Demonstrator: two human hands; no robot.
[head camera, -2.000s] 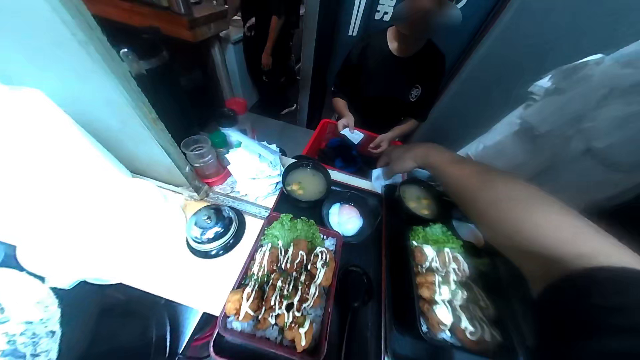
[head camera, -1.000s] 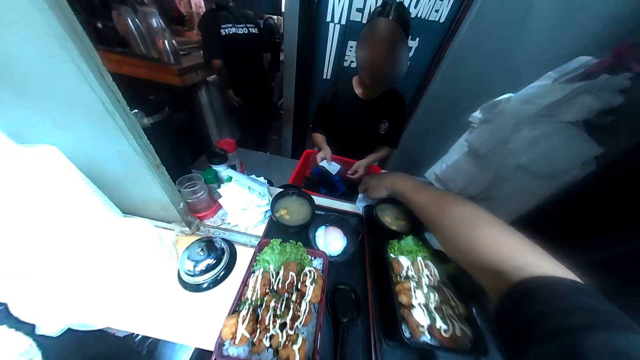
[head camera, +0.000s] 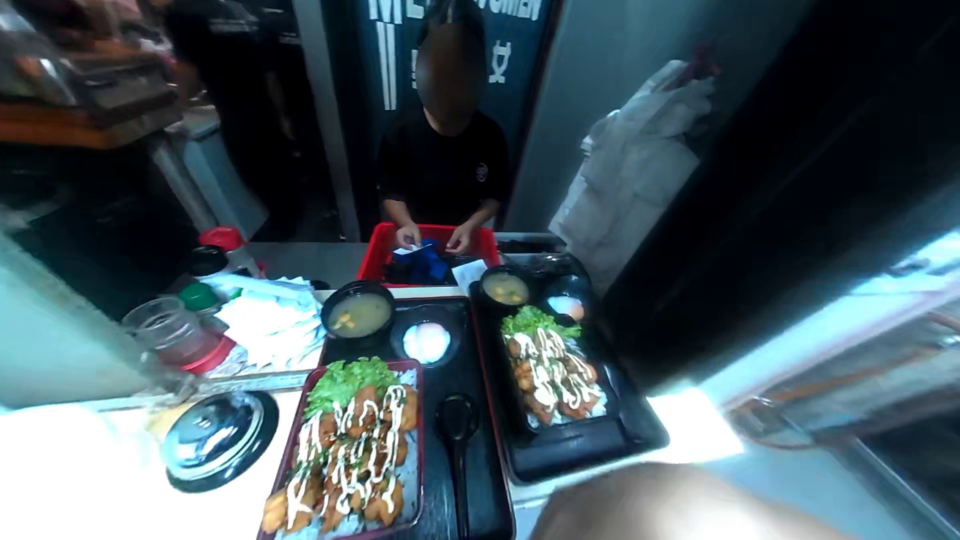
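Blurred skin at the bottom right edge is part of my right hand or arm (head camera: 667, 506); its fingers cannot be made out. My left hand is out of view. Nearest to that blur is the right black tray (head camera: 559, 459), with a box of fried pieces and white sauce (head camera: 555, 379), lettuce (head camera: 536, 321), a soup bowl (head camera: 505, 288) and a small dish with an egg (head camera: 566, 307). The left black tray (head camera: 480, 480) holds a larger dark red box of fried pieces on rice (head camera: 352, 457), soup (head camera: 360, 313), an egg dish (head camera: 427, 342) and a black spoon (head camera: 457, 427).
A service bell (head camera: 219, 439) sits left of the trays. Behind it are a clear container (head camera: 171, 330), capped bottles and crumpled white papers (head camera: 274, 322). Past the trays, a person (head camera: 446, 165) holds a white slip over a red basket (head camera: 367, 259). White plastic bags (head camera: 634, 161) hang at right.
My right arm has drawn back from beyond the right tray toward the bottom edge. White paper is now uncovered beside the right soup bowl, where my hand was. The view has shifted.
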